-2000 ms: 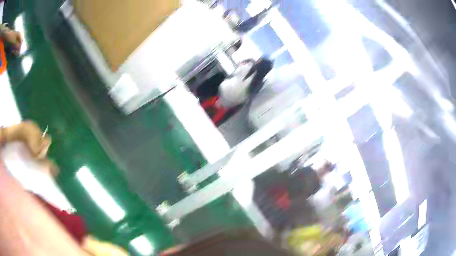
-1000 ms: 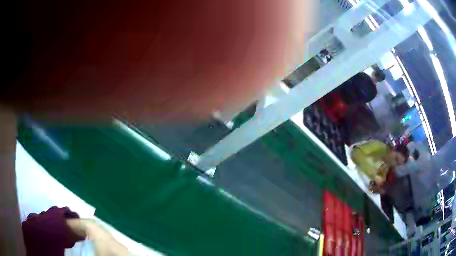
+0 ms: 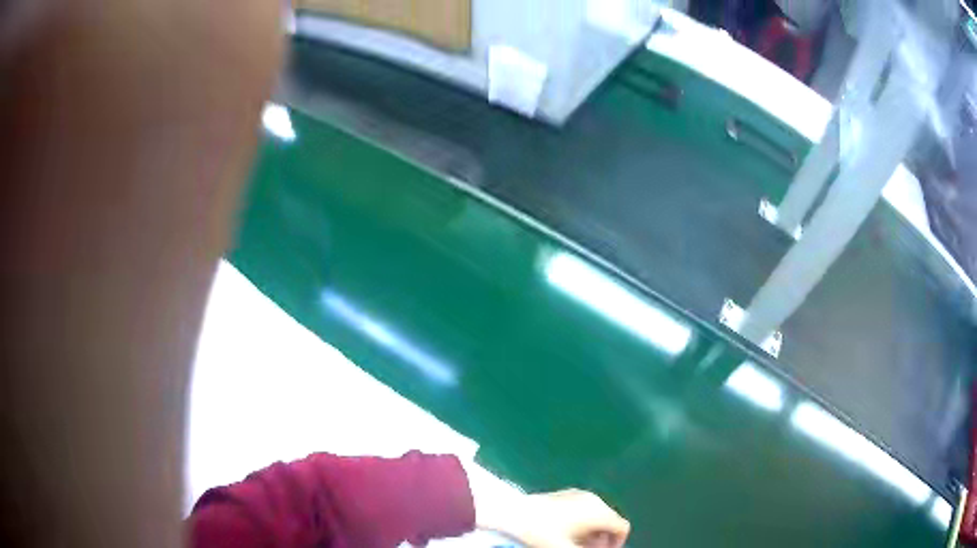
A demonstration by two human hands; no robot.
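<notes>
A large blurred skin-toned shape, apparently my left hand or arm [image 3: 118, 268], fills the left side very close to the lens; its fingers cannot be made out. Below it a dark red sleeve reaches right over the white work sheet [image 3: 289, 375]. The hand at its end, apparently my right hand [image 3: 573, 518], is at the bottom edge, partly cut off, with curled fingers. A small pale blue patch shows beside its wrist. Whether it holds anything cannot be told. The shiny green conveyor belt [image 3: 504, 353] lies just beyond the hand.
A grey post [image 3: 846, 214] stands beyond the belt's far rail. A white cabinet-like block [image 3: 525, 54] with a tan panel is at the top. A darker far belt [image 3: 643, 193] runs behind. A red object [image 3: 973, 471] and a thin yellow strip [image 3: 956, 522] are at the lower right edge.
The view has swung and is less tilted. The blurred shape has moved from the top to the left side. The red sleeve and its hand now show more fully, farther right.
</notes>
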